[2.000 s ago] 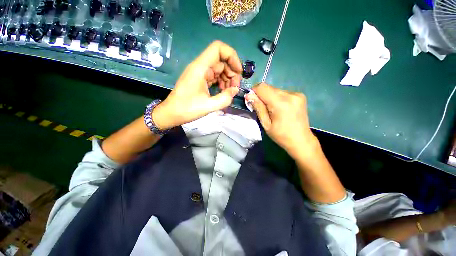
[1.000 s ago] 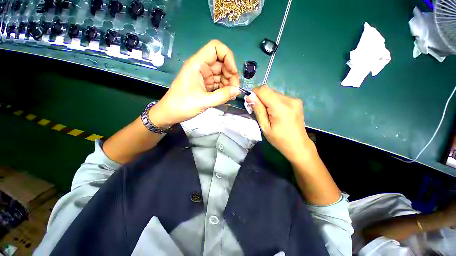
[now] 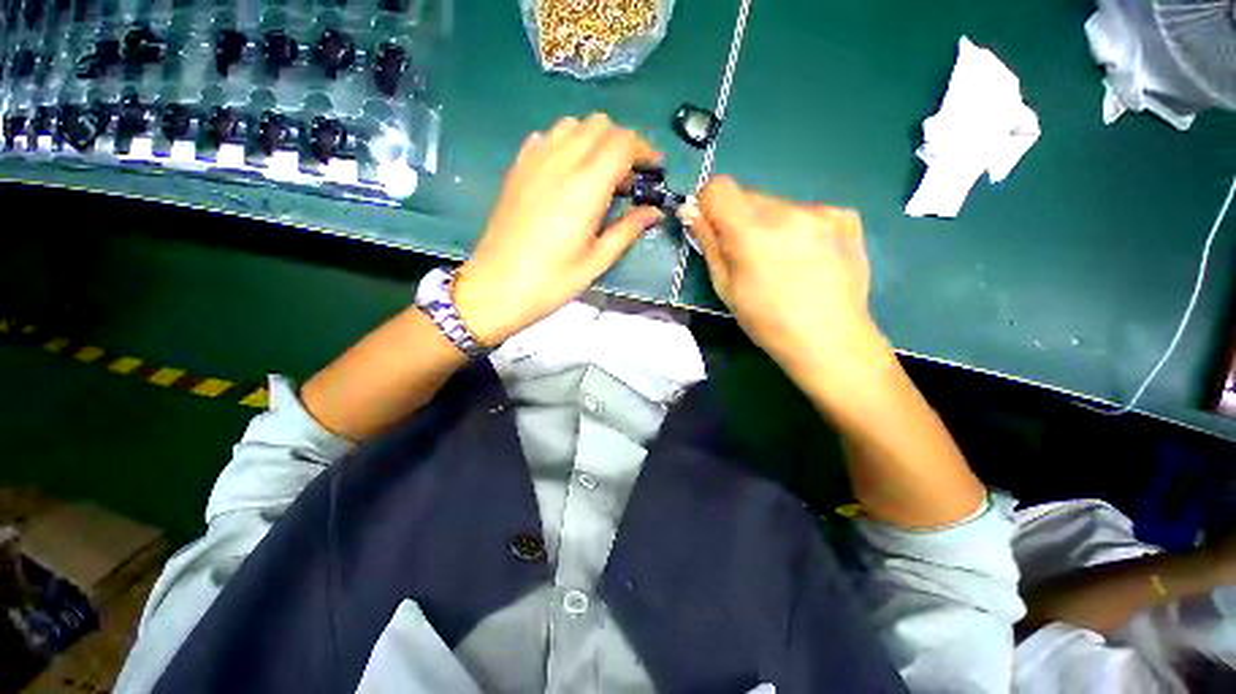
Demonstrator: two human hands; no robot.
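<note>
My left hand [image 3: 563, 224], with a metal watch at the wrist, has its fingertips around a small black housing [image 3: 651, 187] at the bench's pale seam. My right hand [image 3: 779, 258] pinches a thin dark tool [image 3: 674, 202] with a small white covering at the fingertips; its tip meets the housing. Most of the tool is hidden by the fingers. Another black unit [image 3: 695, 125] lies beside the seam, just beyond my hands. A clear bag of tiny gold pieces [image 3: 594, 30] lies further back.
A clear blister tray [image 3: 244, 163] with rows of black units covers the back left. A white paper scrap [image 3: 969, 129] lies right, a fan grille [image 3: 1193, 48] over crumpled white material far right. A white cable [image 3: 1189, 332] crosses the right bench. Another person's arm [image 3: 1139, 593] shows lower right.
Both hands have moved forward over the bench. My left fingers now hold the black housing that lay beyond them, and the tool tip has come to it. The view has shifted slightly.
</note>
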